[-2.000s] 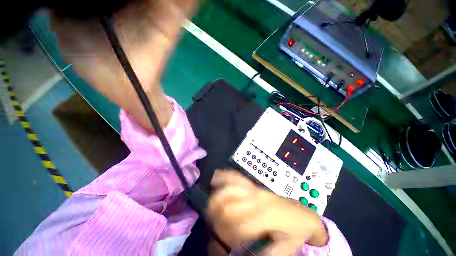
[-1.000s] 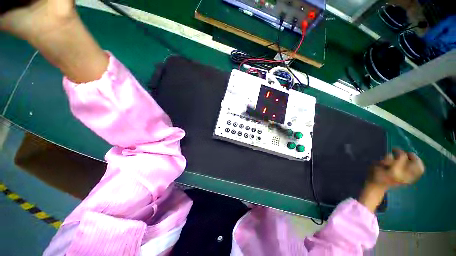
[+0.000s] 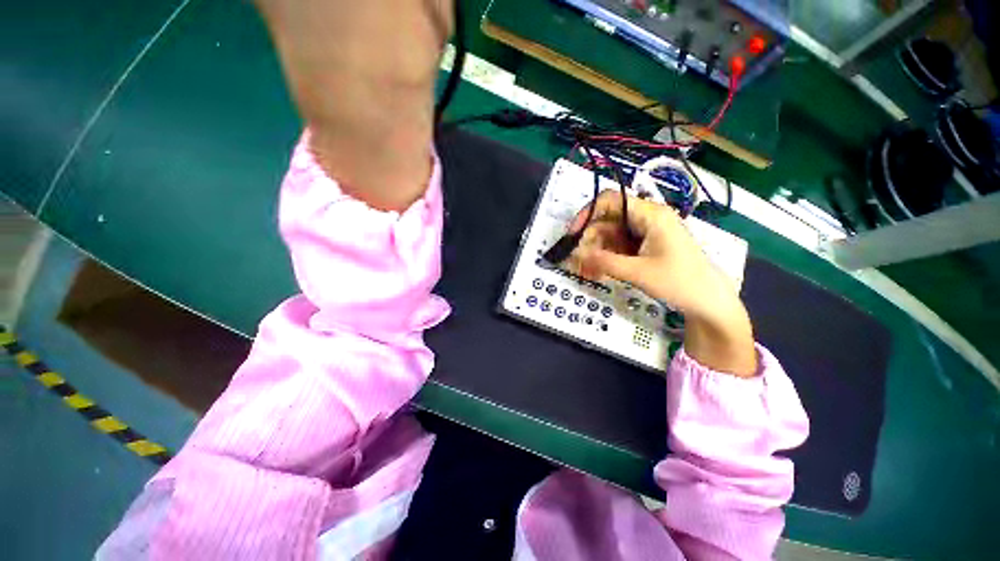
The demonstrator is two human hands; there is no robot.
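Observation:
The white headset tester (image 3: 524, 287) lies tilted on the black bench mat (image 3: 483, 208). Its round sockets show along the near left part. My right hand (image 3: 647, 247) is over the tester and covers its display and most of the green buttons. It holds a black headset cable and plug (image 3: 561, 250) by the fingertips, just above the sockets. My left hand (image 3: 356, 49) is cut off by the top edge; only the wrist and part of the hand show, so what it holds is hidden. A black cable (image 3: 455, 71) hangs beside it.
A blue-grey box (image 3: 702, 33) with a red lead stands on a wood-edged board behind the tester. A wiring bundle (image 3: 669, 181) lies behind the tester. Black headsets (image 3: 908, 175) lie at the right beyond a pale rail (image 3: 932, 230). A brown box (image 3: 143, 329) is below the bench at left.
My right hand has moved left from the mat's right end to over the tester, now with the cable plug in its fingers. My left arm has moved right, still at the top edge.

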